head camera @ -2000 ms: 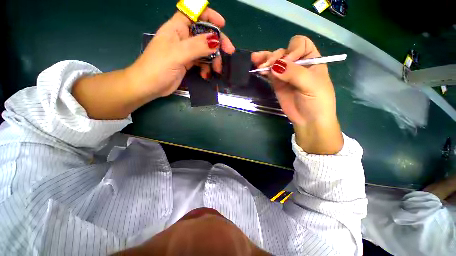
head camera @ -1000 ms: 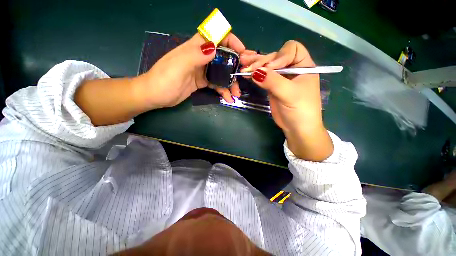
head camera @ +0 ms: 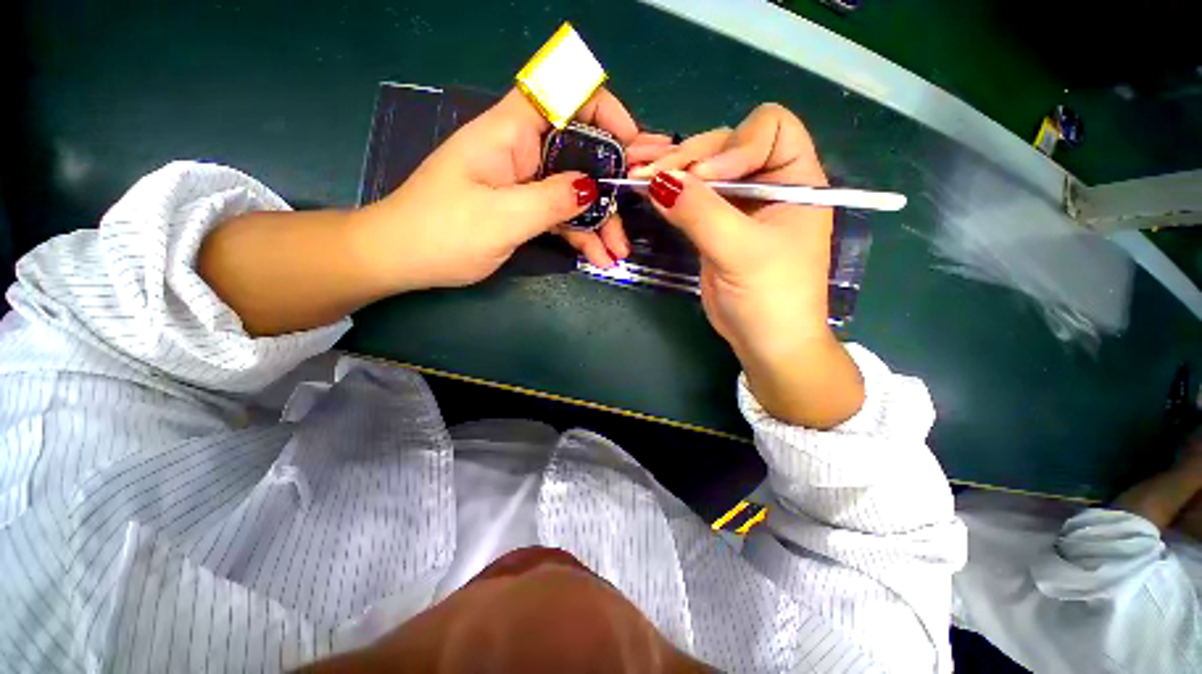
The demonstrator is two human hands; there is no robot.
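My left hand [head camera: 481,198] holds the smartwatch housing [head camera: 580,155], a dark rounded rectangle with a shiny rim, open side up. Its thumb tip lies over the housing's opening. The battery [head camera: 563,75], white-faced with yellow edges, sits above the housing against the left fingers. My right hand [head camera: 758,211] grips the slim white-silver tweezers [head camera: 830,196] between thumb and fingers. The tweezer tips reach into the housing beside my left thumb. What the tips touch is too small to tell.
Dark sheets [head camera: 402,138] lie under both hands on the dark green bench, with a bright glossy strip [head camera: 639,274]. Crumpled clear film [head camera: 1035,250] lies right. A pale rail [head camera: 910,92] curves beyond, with another watch unit [head camera: 1058,130] past it. A neighbour's white sleeve [head camera: 1120,560] is lower right.
The housing came up off the sheets and its opening turned into view. The tweezers moved left to it. My left thumb came down over the housing. Units beyond the rail shifted.
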